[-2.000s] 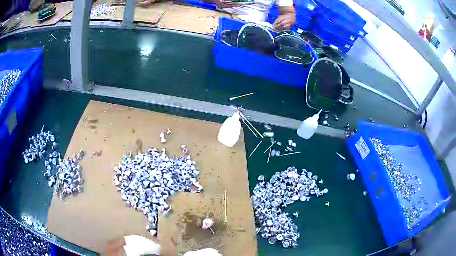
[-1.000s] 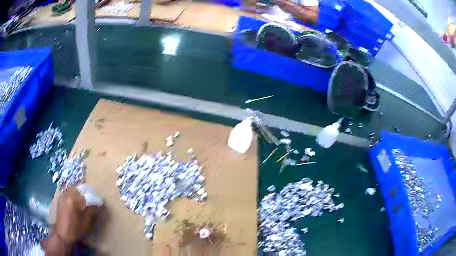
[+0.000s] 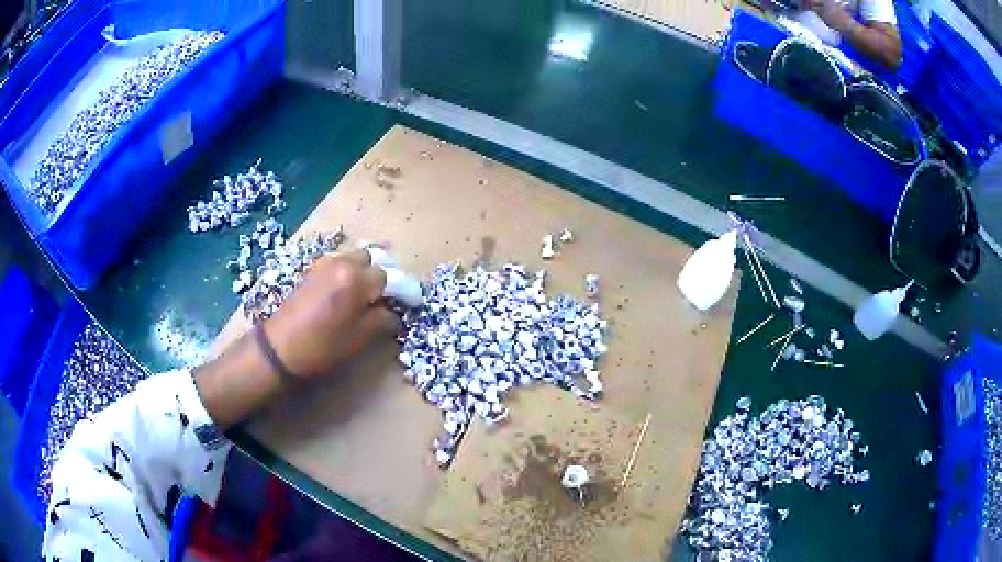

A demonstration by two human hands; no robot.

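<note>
My left hand (image 3: 327,313), with white sleeves on the fingertips, reaches over the cardboard sheet (image 3: 363,439). Its fingertips are at the left edge of the main heap of silvery stemmed caps (image 3: 494,335); whether they grip a piece is hidden. Smaller silvery clusters (image 3: 269,258) lie at the left, partly behind the hand. A whitish round piece (image 3: 575,476) sits on the dark wet stain, with a thin straw-coloured stick (image 3: 635,450) beside it. My right hand is out of the picture.
A white squeeze bottle (image 3: 709,269) stands near the cardboard's right edge, a smaller one (image 3: 880,312) farther right. Loose silvery round pieces (image 3: 769,461) lie at the right. Blue bins (image 3: 165,143) flank the bench. A grey rail (image 3: 571,165) crosses behind. A person's arm shows opposite.
The view has swung left, so the bench appears farther right. My left hand has moved from the cardboard's lower left up to the main heap's left edge. My right hand's white fingertip has left the picture.
</note>
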